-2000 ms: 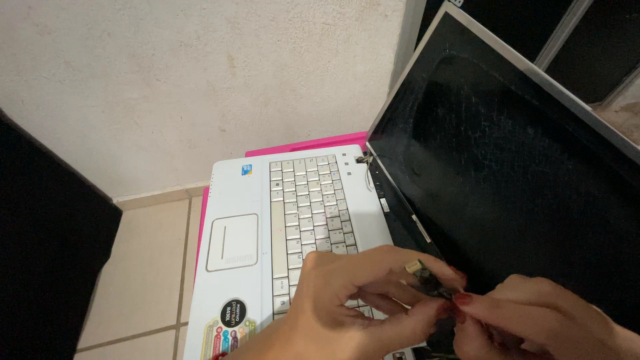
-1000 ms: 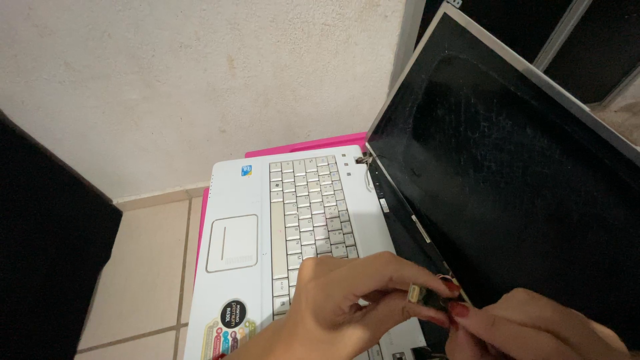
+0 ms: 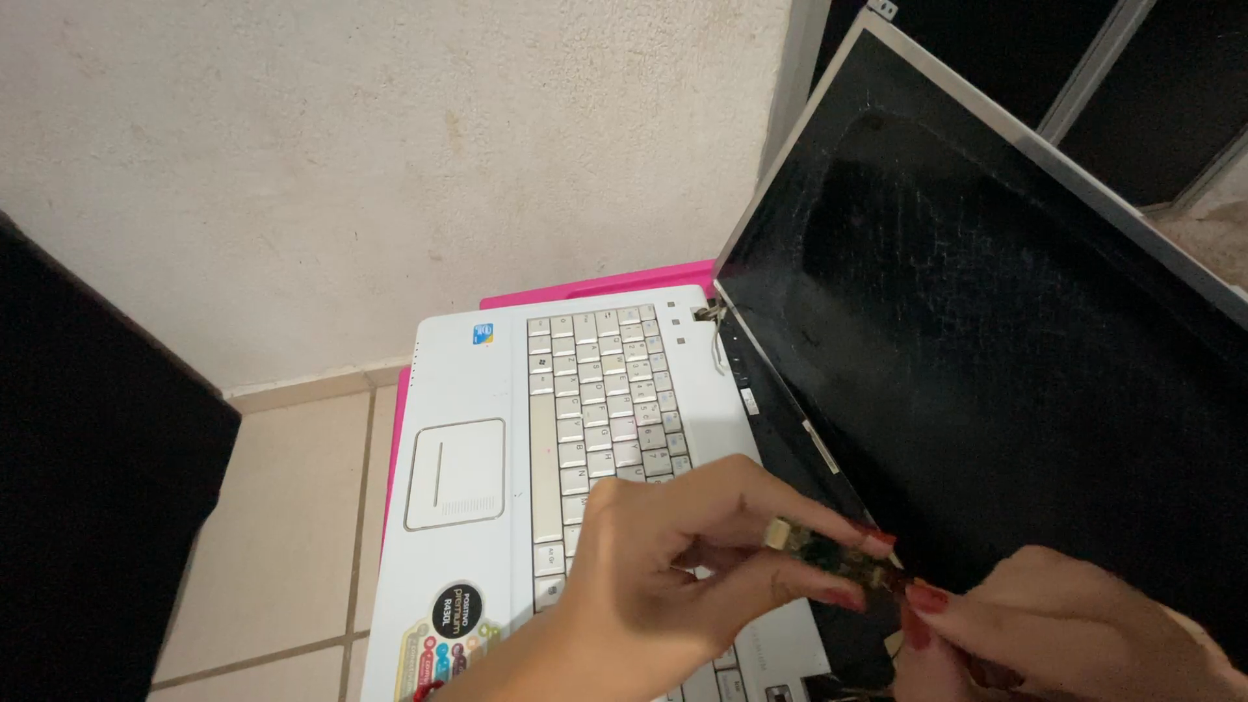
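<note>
My left hand (image 3: 682,565) is above the keyboard (image 3: 609,409) of a white laptop (image 3: 468,556), its thumb and index finger pinching a small circuit board (image 3: 829,554) with a pale connector at one end. My right hand (image 3: 1033,624) meets the board's other end with thumb and finger; what exactly it pinches there is too small to tell. Behind both hands, the bare LCD panel (image 3: 994,292) with a metal frame leans open, a black strip along its lower edge. Thin wires (image 3: 720,346) come out at the laptop's far hinge corner.
Under the laptop lies a bright pink surface (image 3: 604,284). A rough white wall (image 3: 409,175) rises behind it. At the left stands a black object (image 3: 88,468) over the tiled floor (image 3: 283,526). Dark panels with a metal bar (image 3: 1097,68) are behind the screen.
The small board has turned a little between my fingers, and its pale connector end sits at a different angle. Both hands stay close together at the screen's lower edge; the laptop has not moved.
</note>
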